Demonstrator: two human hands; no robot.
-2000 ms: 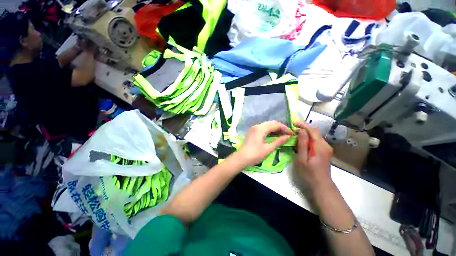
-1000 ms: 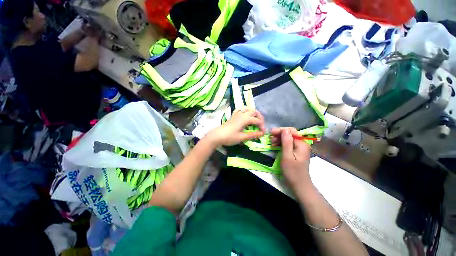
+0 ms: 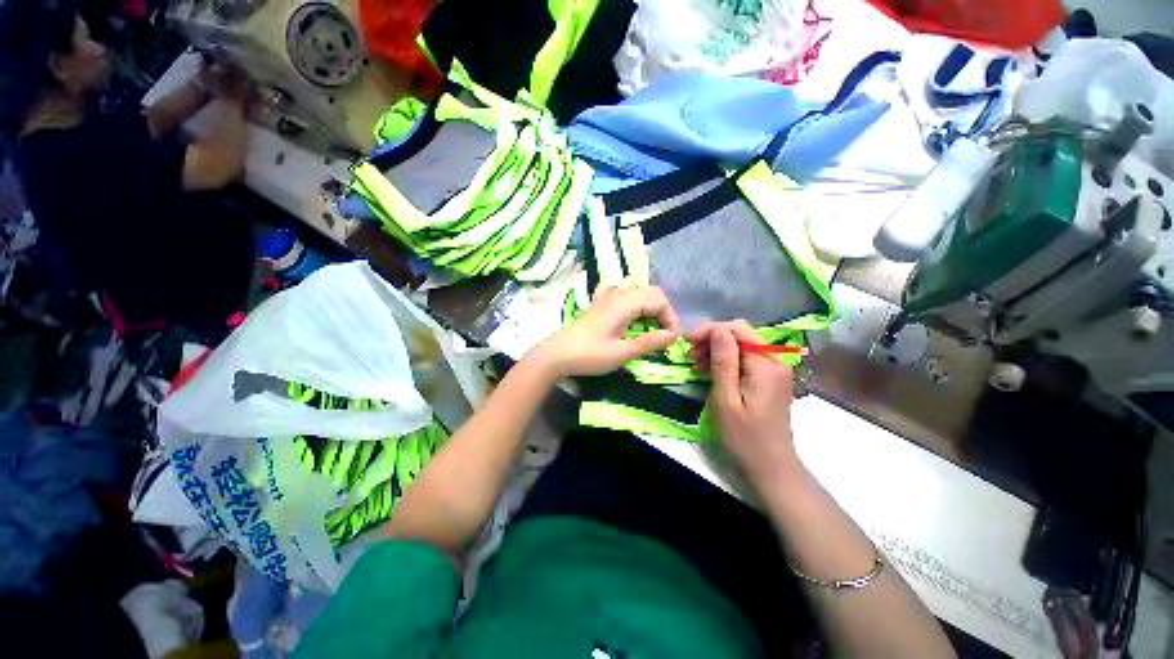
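Observation:
A grey panel [image 3: 727, 264] with neon and black edges lies on the machine table in front of me. My left hand [image 3: 615, 332] pinches the neon binding [image 3: 670, 367] at the panel's near left corner. My right hand [image 3: 747, 380] is close beside it, holding a slim red tool [image 3: 779, 349] between thumb and fingers, with one end pointing right. The fingertips of both hands nearly meet at the binding. The tool's other end is hidden by my fingers.
A stack of trimmed panels [image 3: 496, 193] is at upper left. A plastic bag [image 3: 296, 348] with neon pieces hangs at lower left. Light-blue fabric [image 3: 708, 122] is behind. A green and white sewing machine [image 3: 1017, 232] stands right. A person [image 3: 122, 193] sits at far left beside a beige machine [image 3: 290, 58].
Since two seconds ago the panel has turned and both hands have shifted left along its near edge. The red tool has swung to point right. Little differs from one second ago.

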